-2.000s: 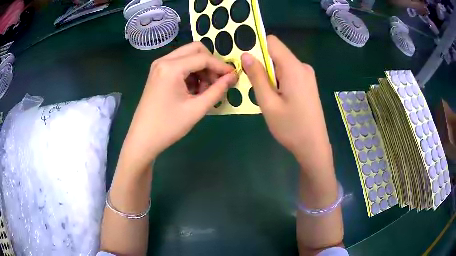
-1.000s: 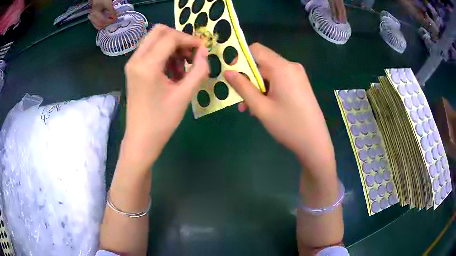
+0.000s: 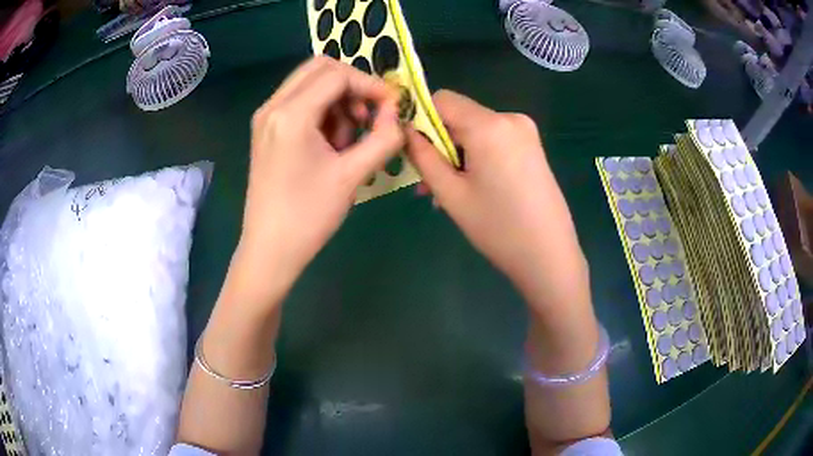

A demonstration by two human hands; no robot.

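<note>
A cream-yellow die-cut adhesive sheet (image 3: 350, 37) with dark-looking round holes stands at the top centre, tilted, its far end cut off by the picture's top edge. My right hand (image 3: 499, 174) grips its right edge near the lower end, thumb on the face. My left hand (image 3: 321, 151) is in front of the sheet, thumb and forefinger pinched on small thin yellow release-paper rings (image 3: 398, 87), blurred. The left hand hides part of the sheet's lower half.
A large clear bag of white parts (image 3: 98, 312) lies at left. Stacked adhesive disc sheets (image 3: 713, 258) fan out at right, near a brown cardboard box (image 3: 800, 209). Several white mini fans (image 3: 168, 69) stand along the far side.
The sheet has shifted left and tilted since two seconds ago. My left hand moved left, then back right to the sheet with the yellow rings. The far fans have moved left.
</note>
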